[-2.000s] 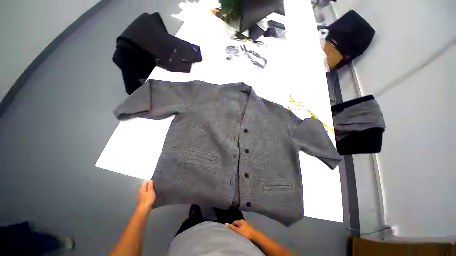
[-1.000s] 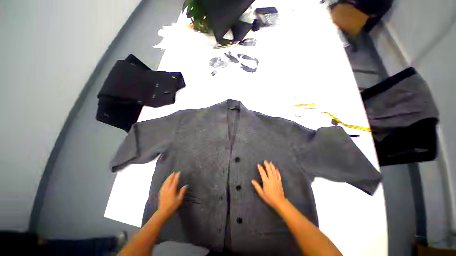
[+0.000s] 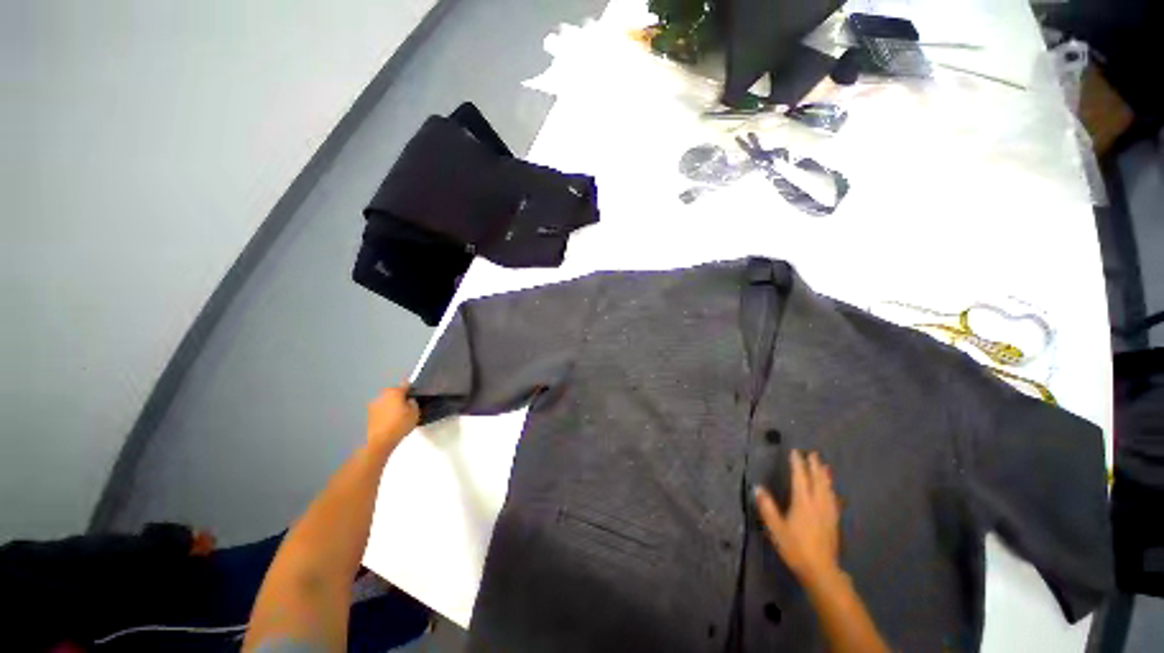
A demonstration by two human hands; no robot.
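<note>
The grey jacket [image 3: 651, 396] lies spread flat on the white table, its V-neck at the far end. My left hand [image 3: 393, 416] grips the cuff of the sleeve on the left at the table's edge. My right hand [image 3: 804, 517] lies on the front panel just right of the button stand, fingers spread and holding nothing. Dark buttons [image 3: 772, 438] run down the front, and a welt pocket [image 3: 610, 526] shows low on the left panel. The hem is out of the picture.
A folded dark garment [image 3: 479, 211] is on the left beside the table. Dark straps [image 3: 798, 176] and a monitor [image 3: 779, 45] are at the far end. A yellow tape measure [image 3: 989, 342] lies by the right shoulder. A person's dark sleeve [image 3: 102, 580] shows at lower left.
My left hand has moved from the left panel out to the sleeve end and taken hold of it. My right hand stays on the right panel. The view has shifted left.
</note>
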